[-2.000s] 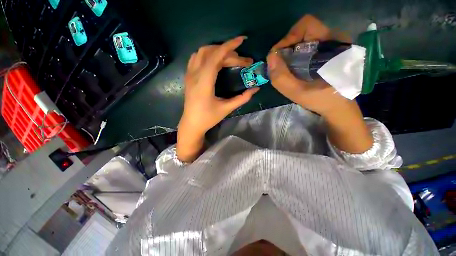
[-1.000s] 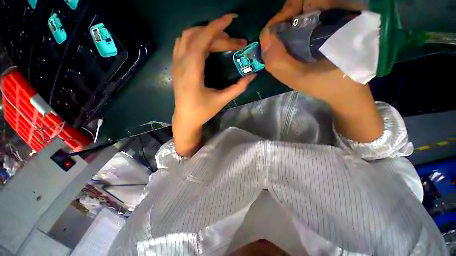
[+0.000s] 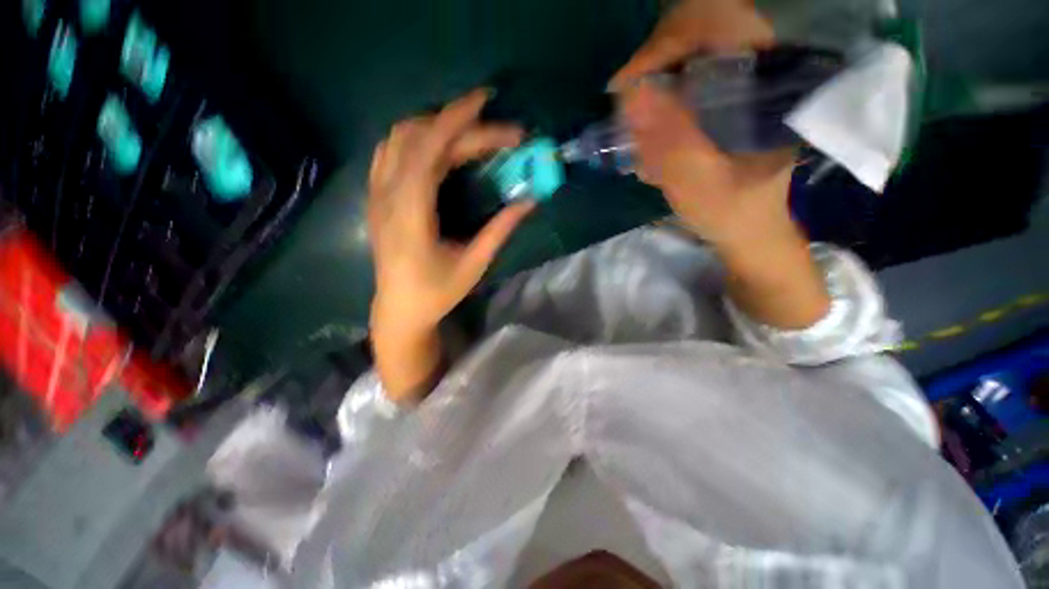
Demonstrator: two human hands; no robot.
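The frame is blurred. My left hand [image 3: 420, 236] holds a small housing with a turquoise face [image 3: 533, 170] between thumb and fingers, above the dark green mat. My right hand [image 3: 702, 138] is closed around a dark dispensing syringe [image 3: 768, 97]. The syringe lies nearly level and its narrow front end points left at the housing. I cannot tell whether the tip touches it. A white wrap [image 3: 857, 109] covers the syringe's rear, with a bit of green cap behind it.
A black blister tray [image 3: 155, 207] with several turquoise pieces is at upper left. A red crate [image 3: 52, 334] and a grey machine [image 3: 81, 472] are at lower left. Blue bins [image 3: 1012, 385] and a yellow floor line [image 3: 978, 326] are at right.
The view has shifted and blurred. The housing in my left hand appears further left, and the syringe has drawn back to the right, so its narrow front end now shows past my right fingers.
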